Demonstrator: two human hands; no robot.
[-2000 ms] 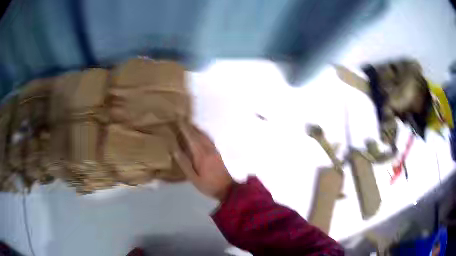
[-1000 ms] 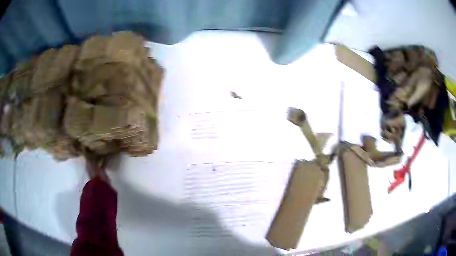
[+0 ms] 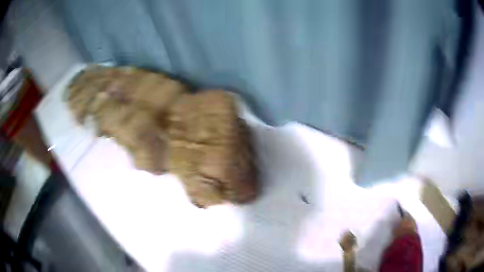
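Note:
Tan-brown bundles of cut pieces (image 3: 207,141) lie side by side in a blurred heap on the white table (image 3: 98,191). My right hand (image 3: 406,226) is at the lower right, small and blurred, away from the bundles. Its dark red sleeve comes up from the bottom edge. A thin dark shape shows at its fingertips; I cannot tell whether the hand holds it. My left hand is out of the picture. A handwritten sheet (image 3: 260,239) with faint rows lies below the bundles.
Blue curtains (image 3: 265,53) hang behind the table. A curled tan strip (image 3: 348,249) stands at the bottom edge. A tan piece (image 3: 438,204) and a dark and tan scrap pile (image 3: 472,239) are at the right. Red and brown items (image 3: 24,114) are beyond the table's left end.
The view has swung left and tilted, so the bundles show nearer the middle. The hand seen at the bundles' front edge is gone from there; a hand now shows at the right.

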